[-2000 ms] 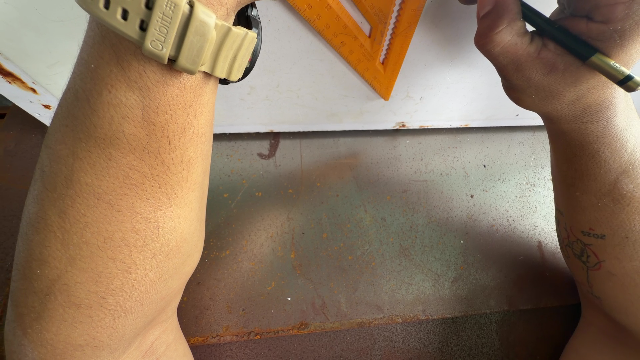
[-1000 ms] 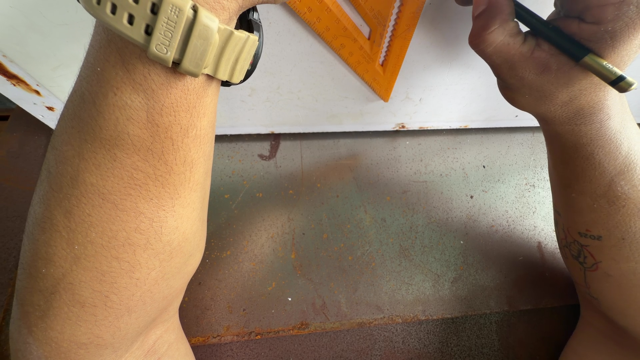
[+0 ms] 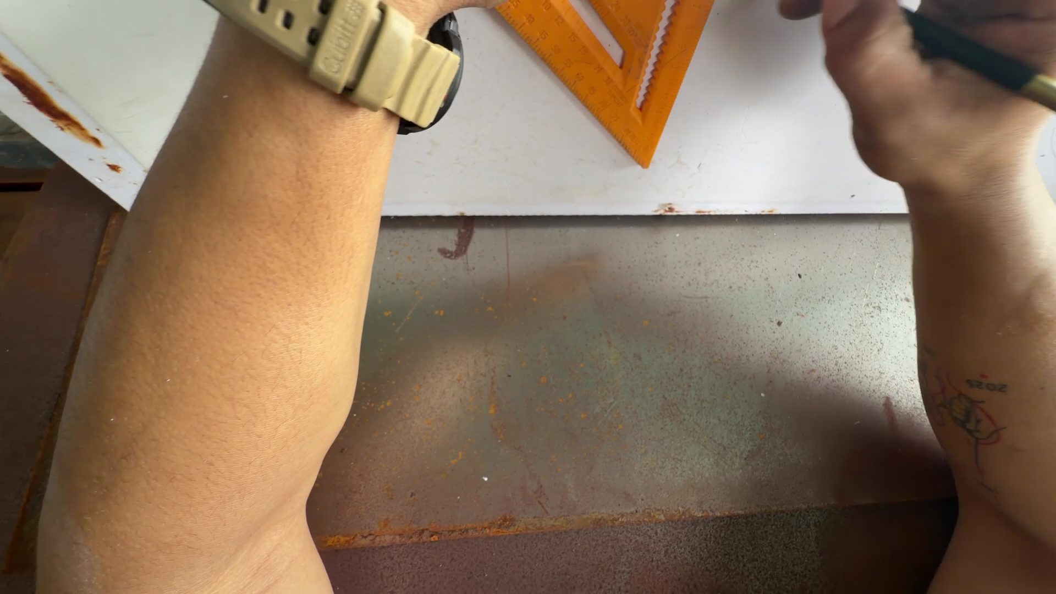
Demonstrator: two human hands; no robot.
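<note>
An orange speed square lies on a white metal sheet, its pointed corner toward me. Only the edge of my left hand shows at the top, by the square's upper left; its fingers are beyond the frame, so its grip cannot be told. A tan watch strap is on that wrist. At the upper right, my right hand is shut on a dark pen or marker with a gold-coloured band, held clear of the square. The pen's tip is hidden or out of view.
Below the white sheet's near edge lies a rust-specked metal surface. Its front edge is rusty. A rust streak marks the white sheet's left rim. Brown metal shows at the far left.
</note>
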